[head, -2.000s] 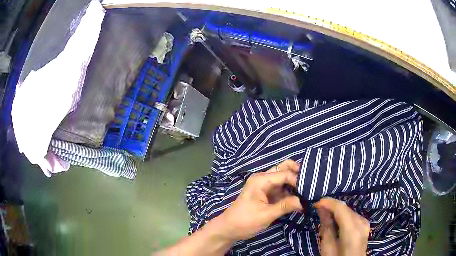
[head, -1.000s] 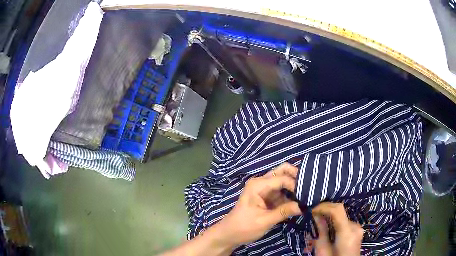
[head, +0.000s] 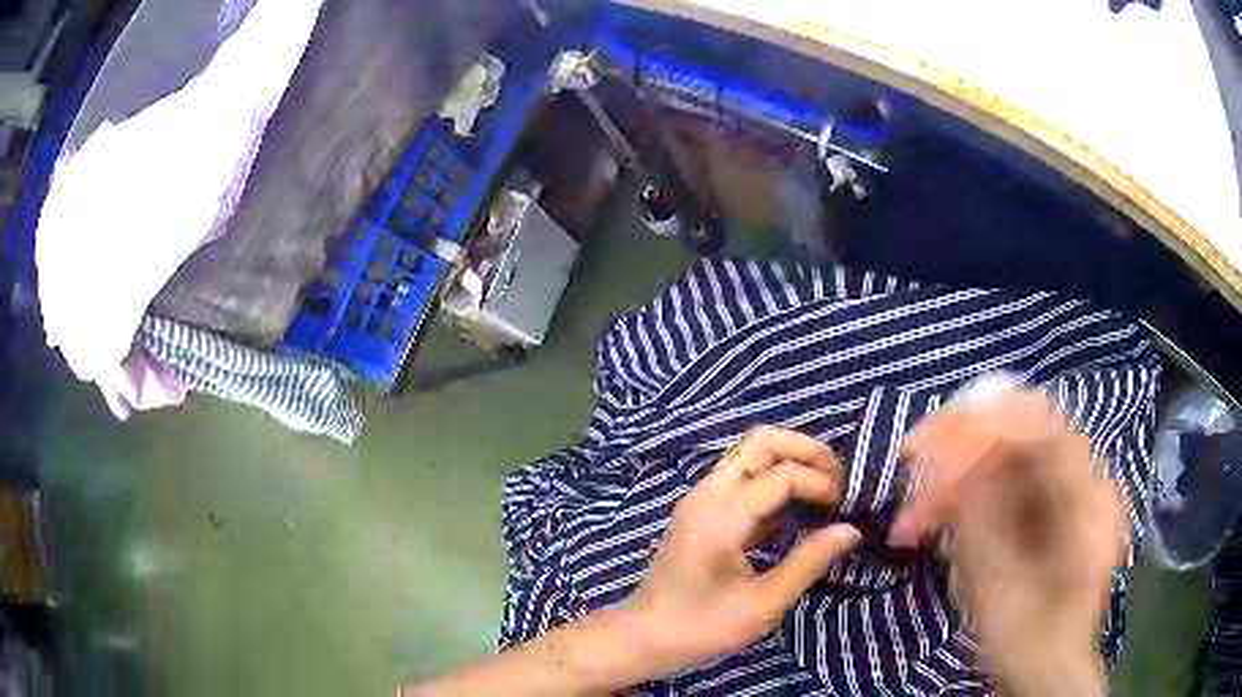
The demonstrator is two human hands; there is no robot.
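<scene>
A navy-and-white striped garment [head: 763, 334] lies heaped over my lap, with a folded striped panel near its middle. My left hand [head: 749, 524] pinches the edge of that panel between thumb and fingers, at a dark trim [head: 885, 534]. My right hand [head: 1001, 490] is raised over the panel just to the right and is blurred. Its fingers are bent and its fingertips are near the trim; whether it grips anything is unclear. No needle or tool can be made out.
A white-topped table [head: 953, 41] curves across the top right above the lap. A blue crate [head: 395, 245], a grey box [head: 531, 272], pale cloth [head: 150, 218] and grey cloth stand or hang at left. A clear bin [head: 1189, 477] is at the right edge, above green floor.
My right hand has moved up and right, from beside the left fingertips to over the panel. My left hand keeps its pinch on the garment. The view has shifted slightly.
</scene>
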